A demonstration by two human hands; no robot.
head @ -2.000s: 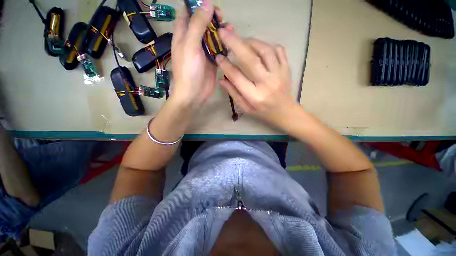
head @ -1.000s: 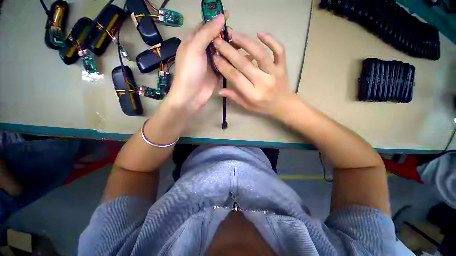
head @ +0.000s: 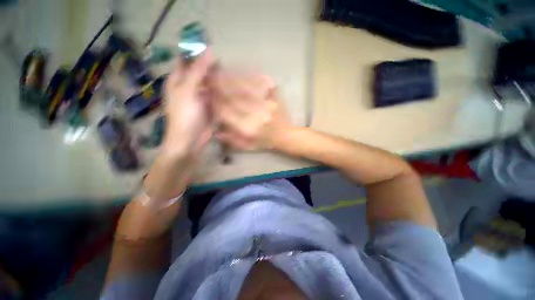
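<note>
The frame is blurred. My left hand holds a device case, mostly hidden between my hands. Its green circuit board sticks out beyond my left fingertips, with a bright glare on it. My right hand lies against my left hand and the case, its fingers bent; its exact grip is too blurred to tell. A small dark cable end shows below my hands, near the bench edge.
Several unfinished units lie in a loose cluster at left. A short block of stacked covers and a long black row of covers lie on the cardboard at right. The green bench edge runs before my body. Part of another person shows at far right.
The view has shifted and turned, and the picture is now blurred. My hands still hold the case together. The board still points away from me and now shows a bright glare.
</note>
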